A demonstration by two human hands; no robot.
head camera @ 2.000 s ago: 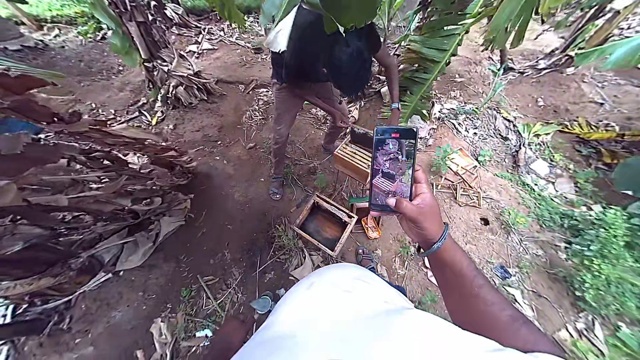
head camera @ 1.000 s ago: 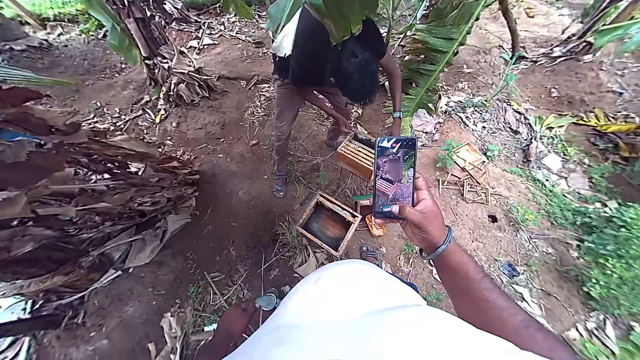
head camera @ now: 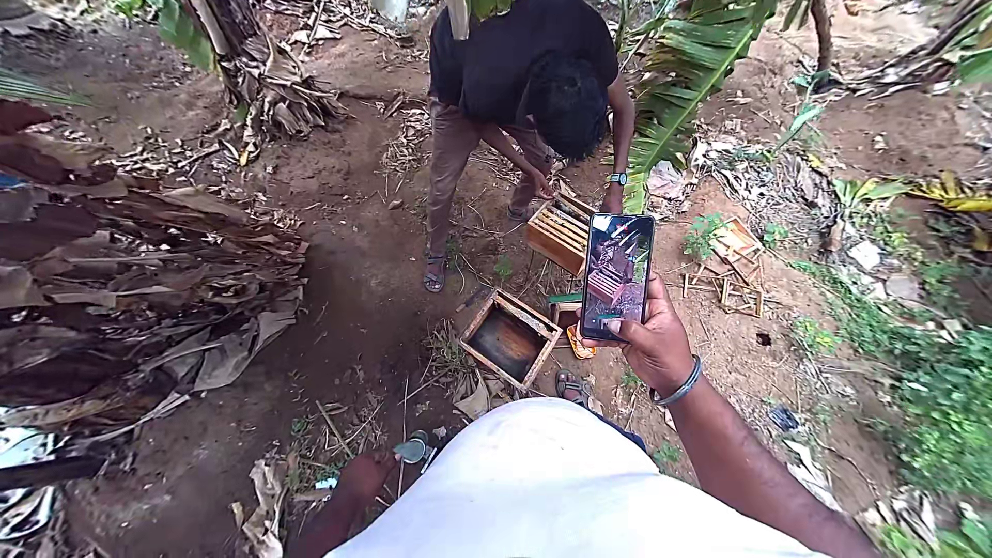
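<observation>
My right hand (head camera: pixel 655 341) grips a smartphone (head camera: pixel 618 275) upright, its thumb on the lower screen, which shows a camera picture of the scene ahead. Low at the left, my left hand (head camera: pixel 372 469) is blurred beside a small greenish object (head camera: pixel 412 447); whether it holds this I cannot tell. Beyond the phone, a co-worker in a dark shirt (head camera: pixel 504 70) bends over a wooden hive box (head camera: pixel 554 240) with a row of frames, one hand near its far edge. The other hand is partly hidden behind the phone. An open wooden box (head camera: pixel 511 341) with a dark inside lies nearer me.
Empty wooden frames (head camera: pixel 740 267) lie piled on the soil at the right. An orange object (head camera: pixel 580 342) is beside the open box. Dry banana leaves (head camera: pixel 155 294) heap up at the left, a green banana leaf (head camera: pixel 690 85) hangs beside the co-worker, and low plants (head camera: pixel 945 411) grow at the right.
My left hand has come into view at the lower left, beside the small greenish object. The co-worker's head has come down and forward over the hive box. My right hand still holds the phone up.
</observation>
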